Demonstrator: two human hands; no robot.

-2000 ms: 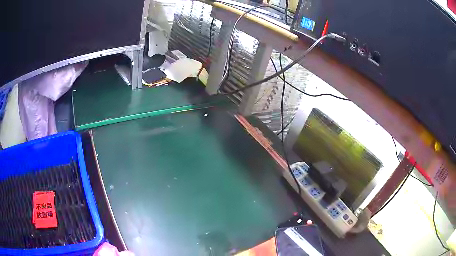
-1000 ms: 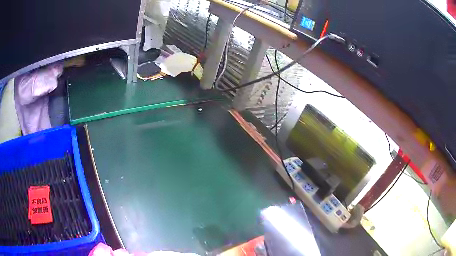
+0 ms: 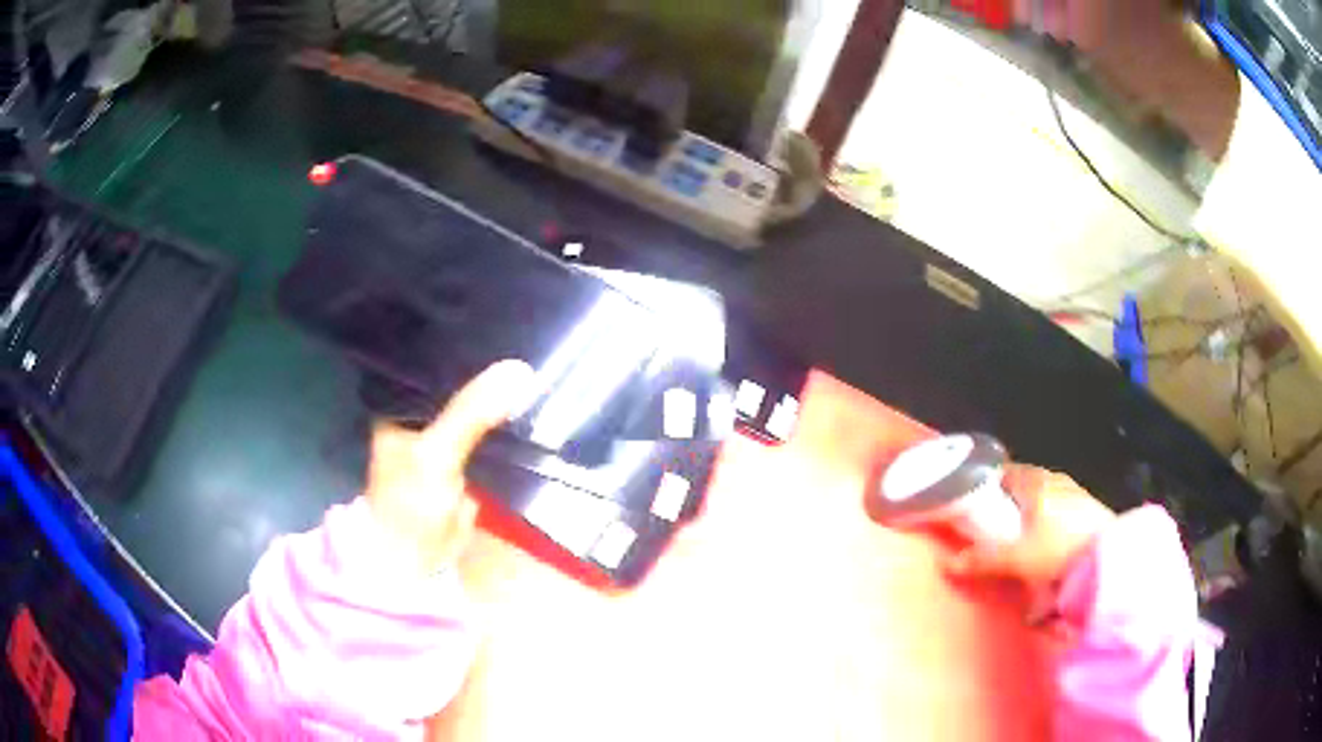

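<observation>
My left hand (image 3: 435, 449), in a pink sleeve, grips a fanned stack of black glossy smartphones (image 3: 435, 283) above the red mat's left side. Several small white labels show at their near right ends, and glare covers part of the top phone. My right hand (image 3: 1015, 522) is closed around a handheld barcode scanner (image 3: 942, 476), its white and dark grey head turned toward the phones. The red mat (image 3: 855, 420) is washed out by bright light in the middle.
A black foam tray (image 3: 131, 348) lies on the green bench at left. A blue bin (image 3: 80, 536) with a red tag (image 3: 39, 674) is at the lower left. A white power strip (image 3: 638, 160) stands at the back. A person's arm (image 3: 1145, 73) shows at the upper right.
The view has swung right and down onto the red mat. Both my hands are now in view, the left with the phones and the right with the scanner. The foam tray has come into view.
</observation>
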